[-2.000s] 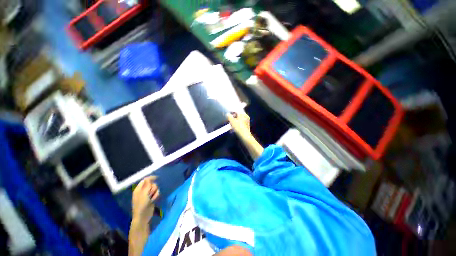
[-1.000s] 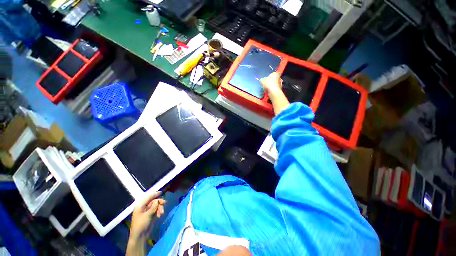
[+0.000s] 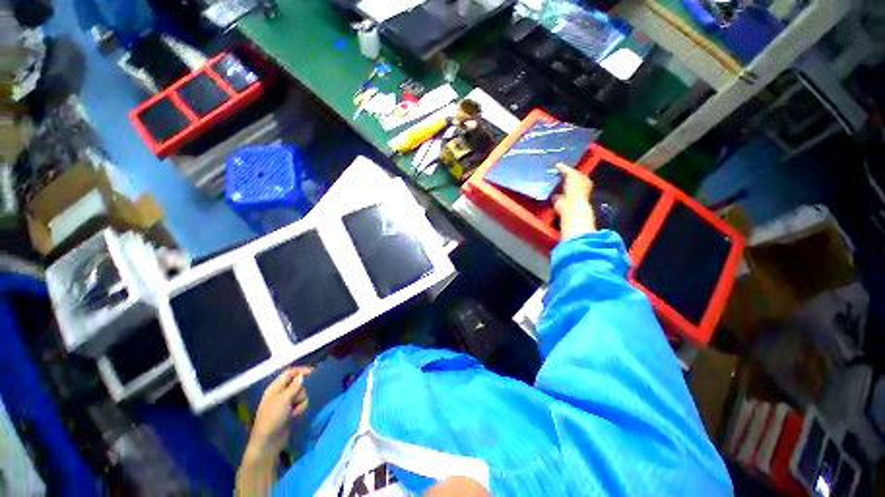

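A glossy bluish tablet screen [image 3: 540, 161] is tilted and partly raised out of the upper-left recess of the red foam tray [image 3: 656, 219]. My right hand [image 3: 574, 197] grips its lower right edge. Dark panels lie in the tray's other two recesses. A white foam tray [image 3: 249, 254] in front of me holds three dark panels. My left hand [image 3: 281, 402] is below its near edge with curled fingers; whether they pinch something small cannot be made out.
The red tray sits on a stack at the corner of the green bench [image 3: 325, 75]. A yellow-handled tool [image 3: 419, 135] lies beside it. A blue stool [image 3: 262, 177] stands beyond the white tray. Another red tray [image 3: 199, 100] is at upper left, cartons [image 3: 82, 209] at left.
The screen, flat in the red tray a second ago, is now raised and tilted in my right hand. Earlier that hand was at the white tray. The whole view has shifted.
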